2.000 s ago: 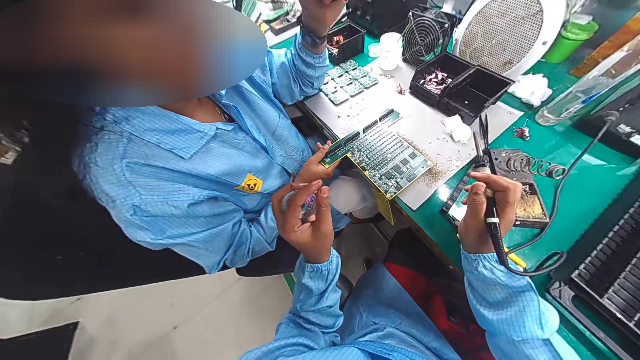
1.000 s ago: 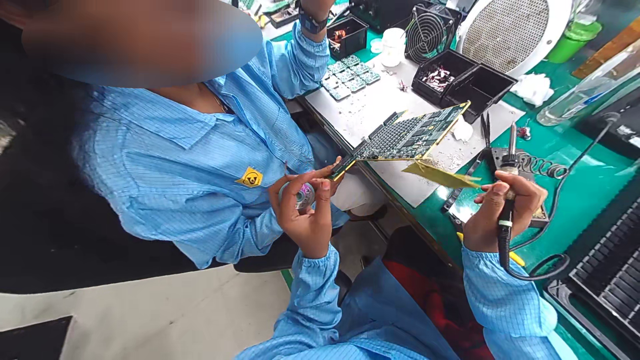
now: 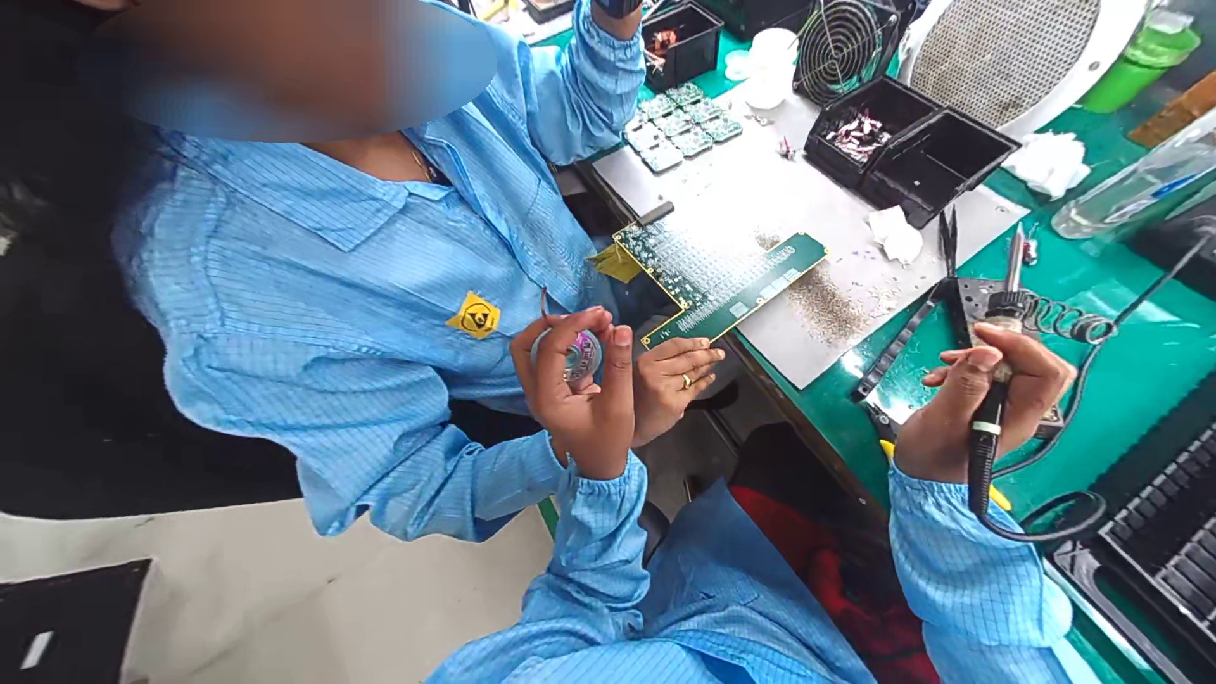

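My left hand [image 3: 584, 389] holds a small round spool [image 3: 578, 355], probably solder wire, between thumb and fingers. In my right hand [image 3: 988, 404] is a soldering iron [image 3: 1005, 318], its metal tip pointing up. A co-worker's hand [image 3: 673, 385], with a ring, is at the lower edge of a green circuit board [image 3: 750, 293], just right of my left hand. The board lies tilted over the table's edge and the grey work sheet. Beside the iron stands a soldering stand with a coiled spring holder [image 3: 1064, 318].
Small square circuit boards [image 3: 692, 142] lie at the back of the grey sheet [image 3: 817, 366]. Black bins [image 3: 912, 147], a fan [image 3: 845, 47], crumpled tissue [image 3: 895, 236] and tweezers [image 3: 948, 242] stand or lie around. A black slotted rack [image 3: 1164, 532] is at right. A co-worker sits at left.
The circuit board, raised and tilted a second ago near my right hand, now lies lower with another face up. The co-worker's hand shows at its near edge. My hands keep the spool and iron.
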